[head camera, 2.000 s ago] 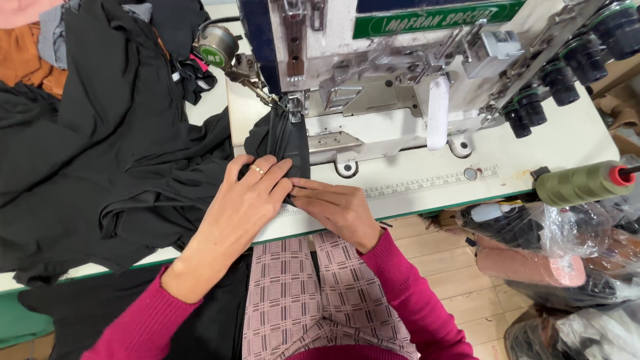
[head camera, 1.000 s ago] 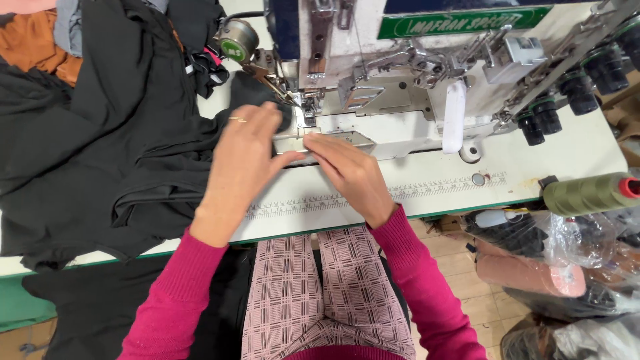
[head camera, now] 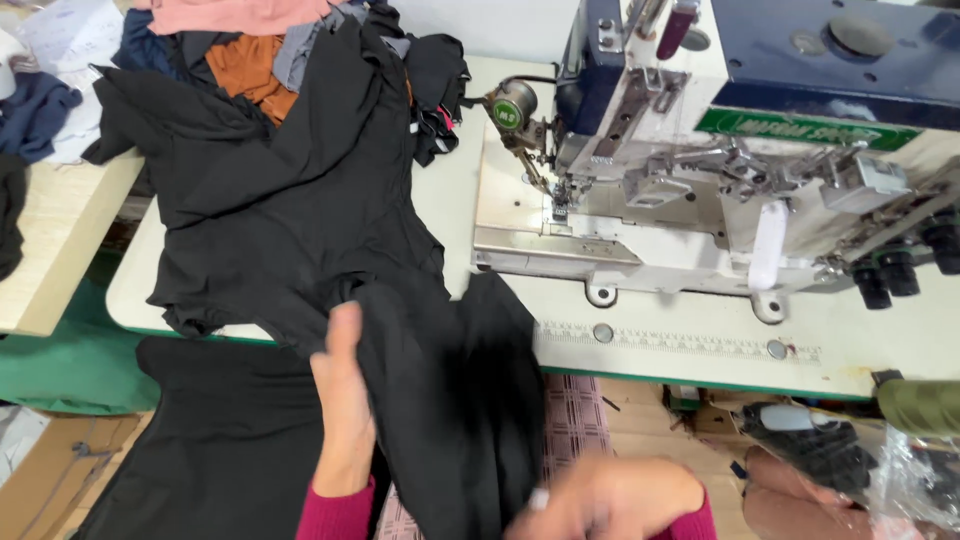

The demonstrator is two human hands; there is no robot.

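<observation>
Black fabric (head camera: 277, 202) lies heaped on the white table left of the sewing machine (head camera: 660, 180), and part of it hangs over the front edge toward my lap. My left hand (head camera: 345, 405) is at the left side of this hanging part, thumb up, its fingers partly hidden behind the cloth. Blurred by motion, my right hand (head camera: 607, 499) is at the lower end of the hanging cloth; its grip is unclear. Under the machine's presser foot (head camera: 559, 210) no cloth shows.
A printed ruler strip (head camera: 690, 343) runs along the table's front edge. Orange cloth (head camera: 255, 71) and other garments lie at the back left. More black fabric (head camera: 225, 450) hangs below the table. An olive thread cone (head camera: 919, 405) is at the right.
Both hands have moved from beside the needle area toward my body. The black cloth seen under the machine's foot two seconds ago is gone from there. The view has shifted left.
</observation>
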